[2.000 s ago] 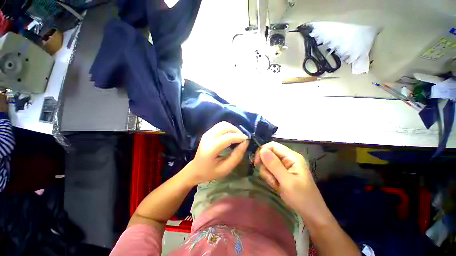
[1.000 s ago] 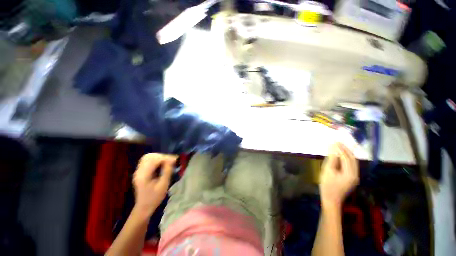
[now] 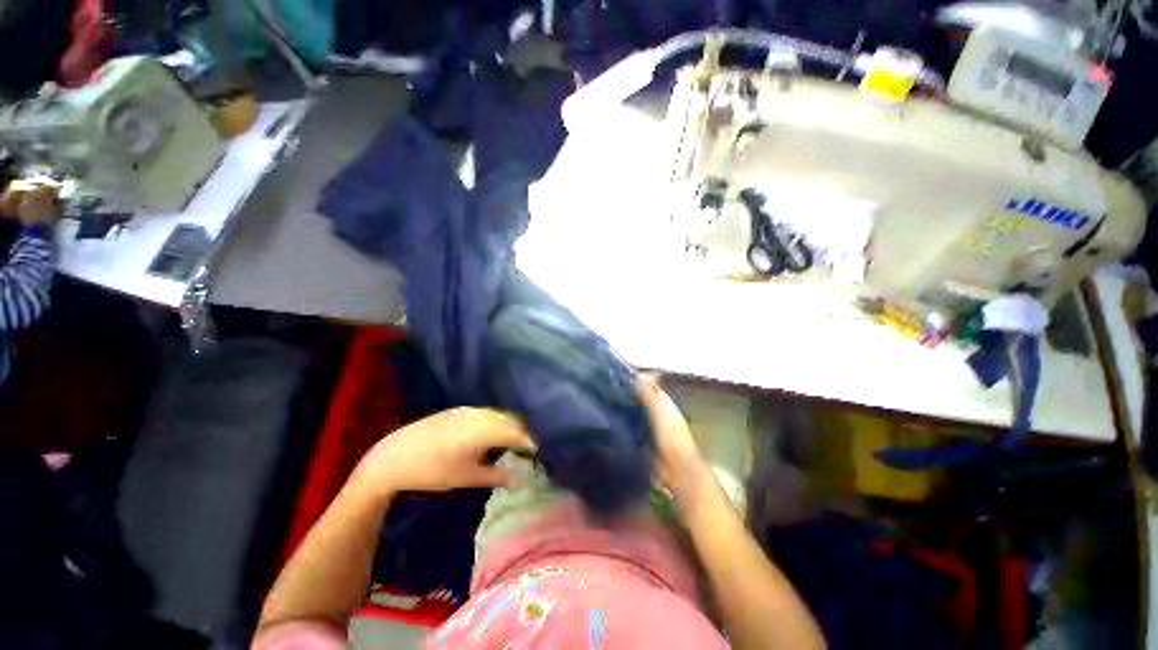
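Observation:
A dark navy garment piece lies from the back of the table over its front edge onto my lap. Its near end is bunched and blurred between my hands. My left hand is at the left side of the bunched end, its fingertips partly hidden by the cloth. My right hand is at the right side of the cloth, with its fingers along and partly behind it. Both hands hold the bunched end.
A cream sewing machine stands at the right. Black scissors lie by it, with small tools and navy scraps at the right edge. A red crate is below. Another person's striped sleeve shows far left.
My hands were apart and off the cloth one second ago. They have come together on the garment's near end, which now lies further over my lap. The view has shifted.

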